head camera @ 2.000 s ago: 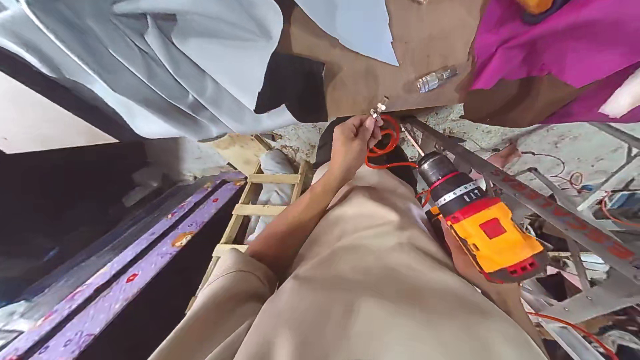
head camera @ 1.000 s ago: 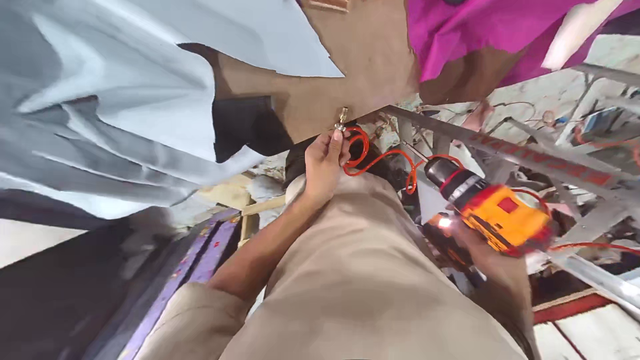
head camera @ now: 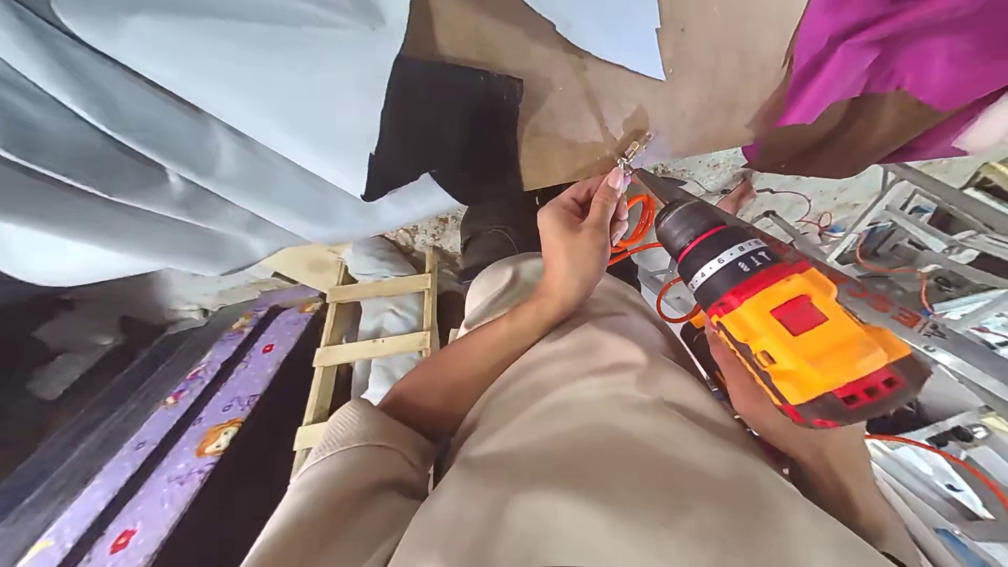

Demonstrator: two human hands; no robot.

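Between the fingertips of my left hand [head camera: 581,224] is a small shiny metal fitting [head camera: 635,148], close to the edge of the brown board [head camera: 583,102]; its exact kind is unclear. My right hand [head camera: 780,405] grips a yellow and red cordless drill [head camera: 807,323] with a black chuck. The drill points toward my left fingertips. A thin bit seems to run from the chuck up to the fitting; whether they touch is unclear. The drill hides most of my right fingers.
Grey-white fabric [head camera: 197,102], a black piece [head camera: 449,122] and magenta fabric [head camera: 874,63] lie over the board. A slatted wooden frame [head camera: 378,348] stands lower left, beside purple patterned strips [head camera: 236,409]. Aluminium ladders [head camera: 945,346] and an orange hose [head camera: 639,220] are at right.
The drill, lower and farther from my left hand one second ago, now has its front end close to my left fingertips. Both hands have kept hold of their things.
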